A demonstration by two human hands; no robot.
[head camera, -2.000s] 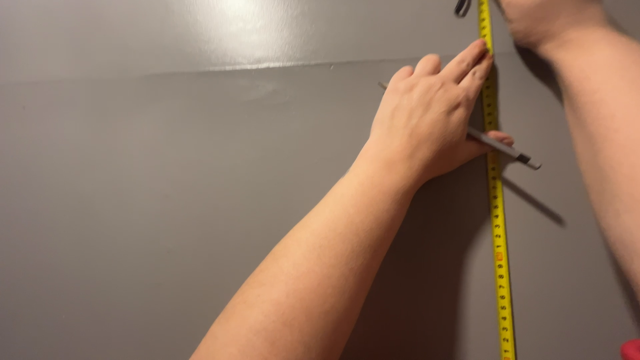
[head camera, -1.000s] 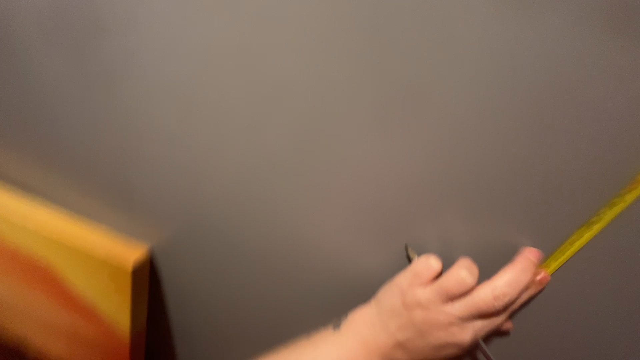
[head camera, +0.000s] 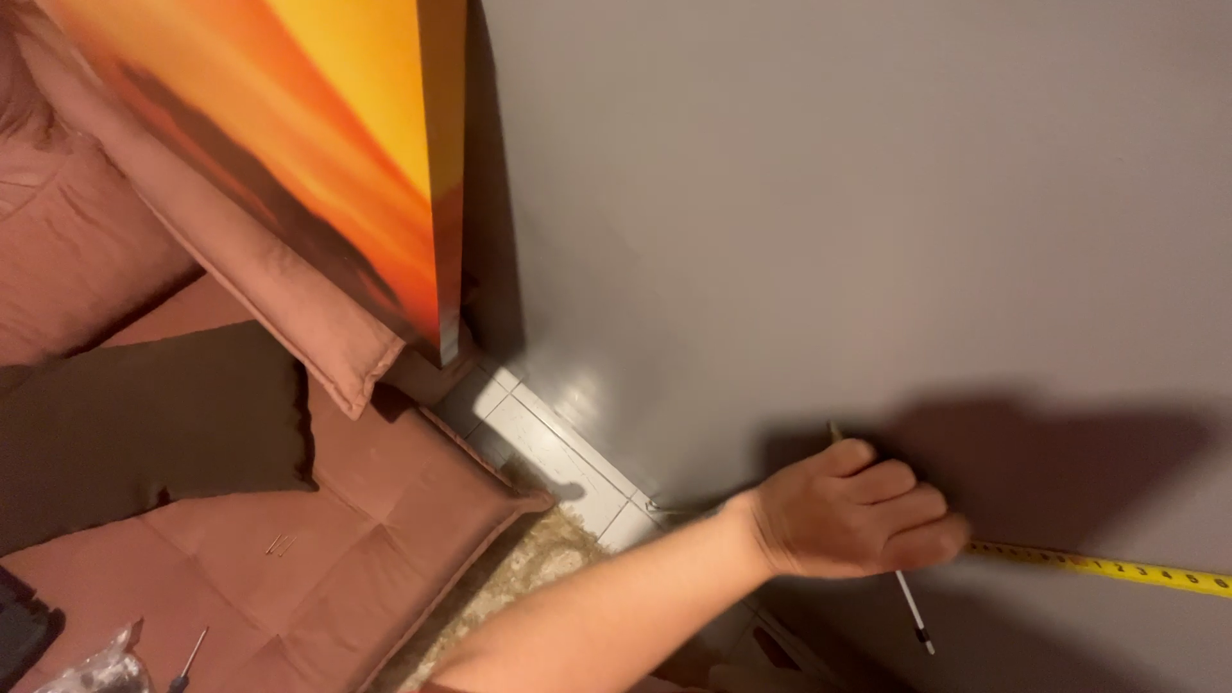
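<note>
My left hand (head camera: 861, 510) is before the grey wall (head camera: 770, 212), its fingers curled on the near end of a yellow tape measure (head camera: 1145, 572). The tape's blade runs from the fingertips to the right edge of the view. A thin pencil or pen (head camera: 914, 611) is also held in this hand; one end sticks out above the knuckles, the other below the palm. The hand casts a dark shadow on the wall. My right hand is out of view, as is the tape's other end.
At left, a canvas picture (head camera: 318, 125) in orange and yellow stands by a pink tufted sofa (head camera: 337, 539). On the sofa lie a dark cushion (head camera: 154, 433), a screwdriver (head camera: 190, 662) and a clear plastic bag (head camera: 106, 669). White floor tiles (head camera: 558, 462) and a rug (head camera: 520, 568) show beyond.
The view has swung strongly, bringing the sofa and floor into sight. The right hand, seen by the tape two seconds ago, is out of view. The left hand still has the tape and pencil or pen.
</note>
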